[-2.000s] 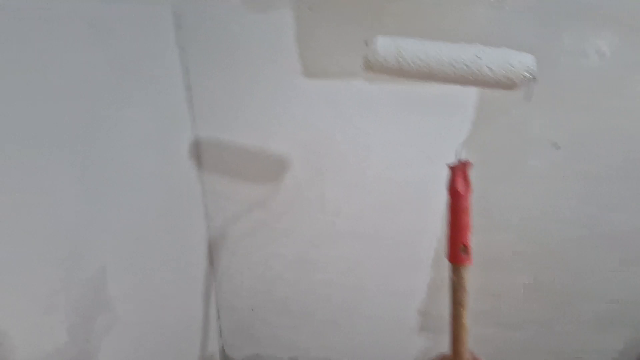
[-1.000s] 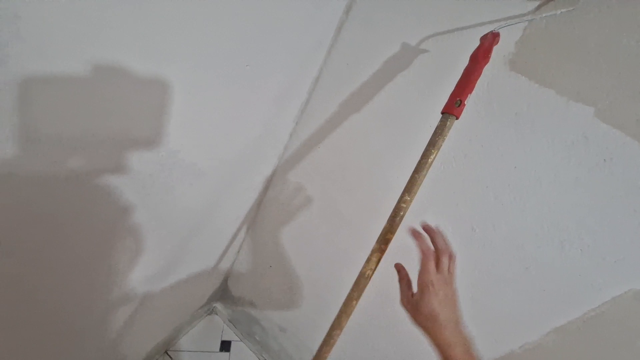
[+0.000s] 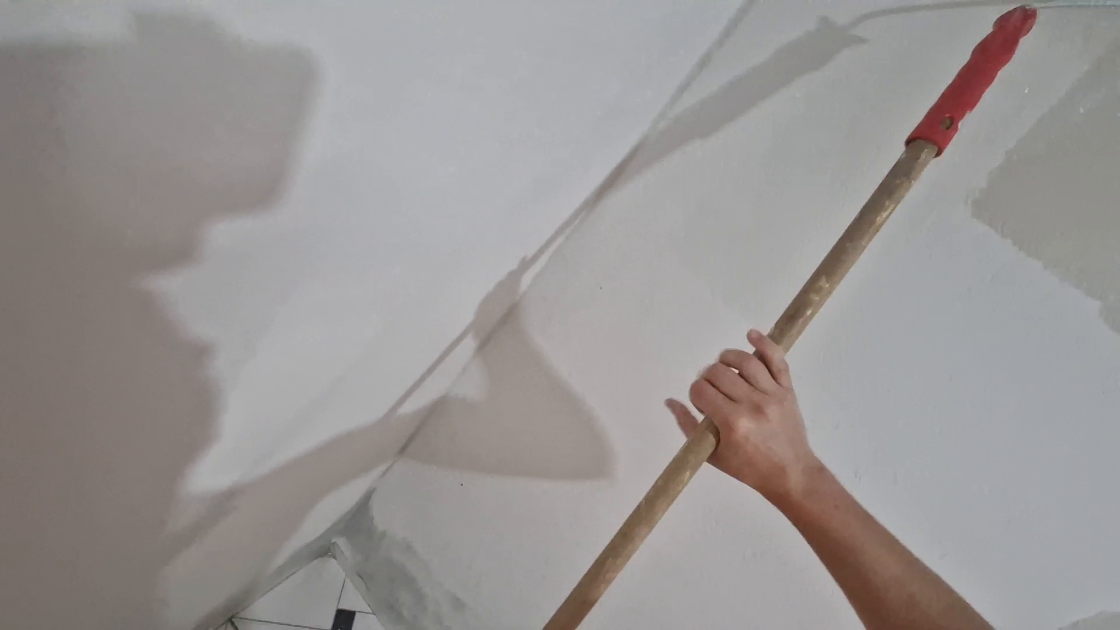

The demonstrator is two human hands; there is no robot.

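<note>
My right hand (image 3: pixel 748 411) is wrapped around a wooden pole (image 3: pixel 853 241), below and to the left of its upper end. The pole slants from the bottom middle up to the right and bears pale paint spots. A red plastic handle (image 3: pixel 967 92) of a paint roller sits on the pole's top end. From the handle's tip a thin metal rod (image 3: pixel 1072 7) leads off at the top right; the roller's sleeve is out of view. My left hand is not in view.
Freshly whitened wall (image 3: pixel 927 420) lies behind the pole, with a greyer patch (image 3: pixel 1063 175) at the right. A corner line runs diagonally to another white surface (image 3: pixel 420 175), where shadows fall. White tiles (image 3: pixel 297 595) with a black square show at the bottom left.
My right hand, apart from the pole with its fingers spread one second ago, has closed around it. The roller's sleeve, seen two seconds ago, is out of view. The view has shifted and tilted.
</note>
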